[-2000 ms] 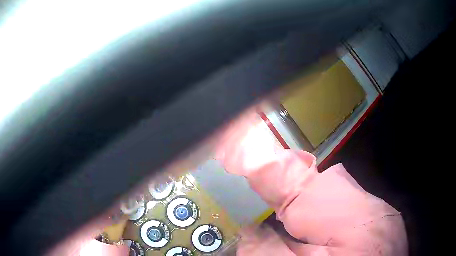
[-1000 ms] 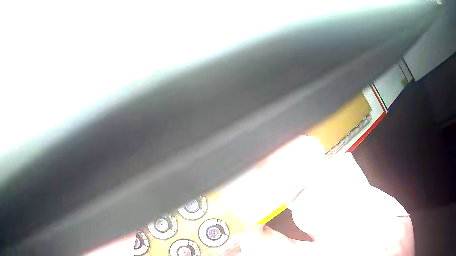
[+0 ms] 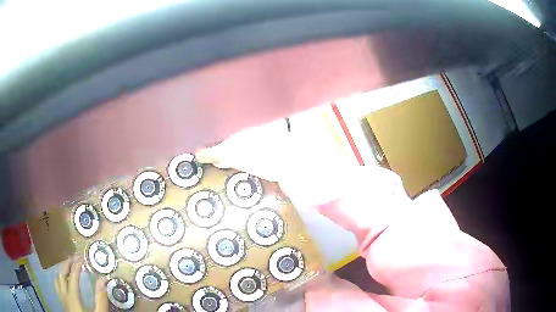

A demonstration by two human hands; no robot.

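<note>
A tray [image 3: 277, 210] of round components stands in front of me, with white-ringed discs in rows over a tan board. My left hand [image 3: 82, 287] is at the tray's lower left edge, cut off by the picture's bottom; whether it grips the edge cannot be told. My right hand [image 3: 227, 156] reaches over the tray's far side, its fingertips beside a round component [image 3: 185, 170] in the far row. This hand is overexposed, and I cannot tell whether it holds anything. A pink sleeve covers the right arm.
A stack topped by a tan cardboard sheet [image 3: 417, 141] stands at the right, between red tape lines. A marked cardboard piece [image 3: 52, 236] and a red object [image 3: 16, 241] are at the far left. Yellow tape [image 3: 343, 261] runs near the tray's right corner. A blurred band hides the top.
The view has shifted and the blurred band now covers less. More of the tray, both hands and the far left objects now show. My right hand is now visible at the far row.
</note>
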